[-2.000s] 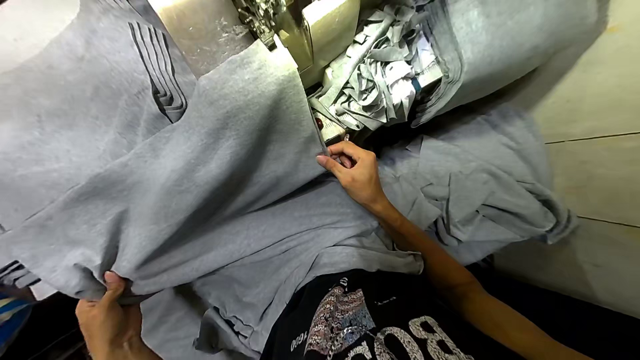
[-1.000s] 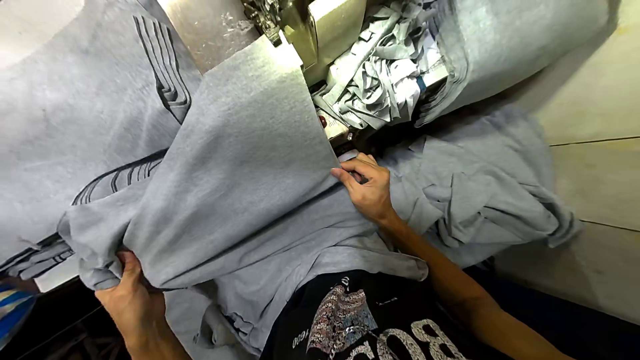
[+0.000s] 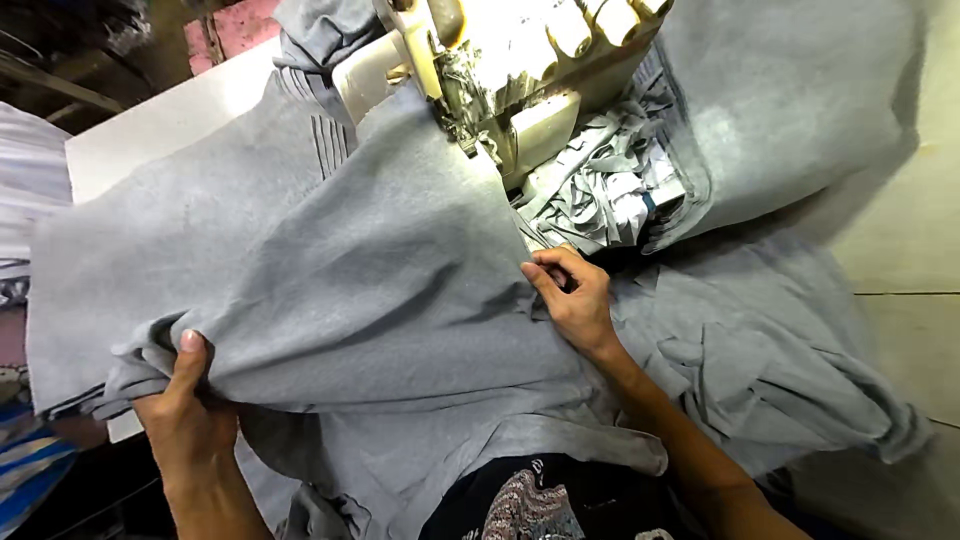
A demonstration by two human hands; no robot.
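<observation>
A large grey knit fabric piece [image 3: 390, 247] stretches from the needle area of an overlock sewing machine [image 3: 480, 82] down over my lap. At the lower left, my left hand [image 3: 191, 405] grips a bunched fold of it, thumb on top. My right hand [image 3: 570, 292] pinches the fabric's right edge between thumb and fingers, just below the machine. The fabric's upper end lies at the presser foot; the needle itself cannot be made out.
Cut grey fabric strips [image 3: 600, 187] are heaped right of the machine. A folded grey fabric stack [image 3: 787, 97] lies at the upper right. More layered grey cloth [image 3: 172, 195] covers the white table [image 3: 172, 112] on the left. Crumpled grey fabric [image 3: 750, 352] hangs at the right.
The view has shifted so that more of the machine and table shows. Both hands keep hold of the fabric, which has more wrinkles across its middle than a second ago.
</observation>
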